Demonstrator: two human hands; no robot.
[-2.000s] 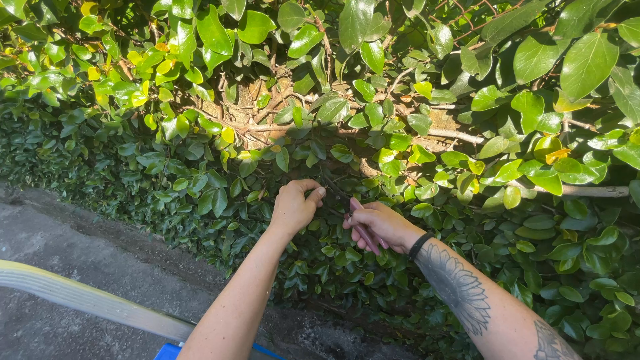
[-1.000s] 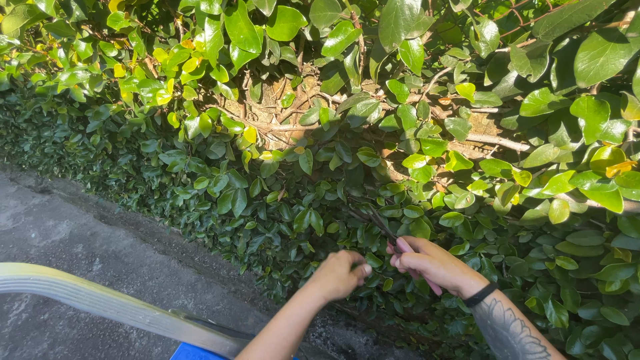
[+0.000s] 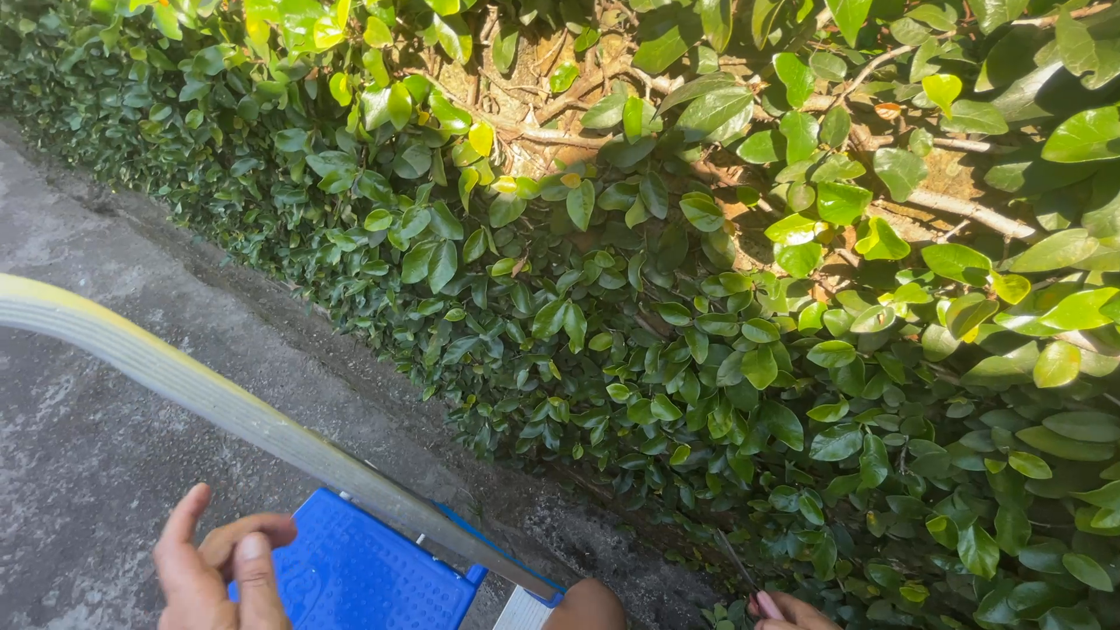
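Note:
My left hand (image 3: pixel 219 569) is at the lower left, its fingers apart and nothing between them, over the grey ground beside a blue plastic step (image 3: pixel 367 560). At the bottom edge, right of centre, my right hand (image 3: pixel 792 612) is partly cut off by the frame. It grips a cutting tool with pink handles (image 3: pixel 767 604), whose thin dark blades (image 3: pixel 735 556) point up and left against the foliage. Leafy climbing foliage (image 3: pixel 569 324) covers the wall, and bare woody stems (image 3: pixel 560 136) show in a sunlit patch near the top.
A curved metal rail (image 3: pixel 236 394) runs from the left edge down to the blue step. A knee (image 3: pixel 588 605) shows at the bottom, right of the rail's lower end. Grey concrete ground (image 3: pixel 105 420) lies along the foot of the foliage wall.
Both hands have moved down from the foliage, the left one to beside the blue step and the right one to the bottom edge. The view has shifted down and left.

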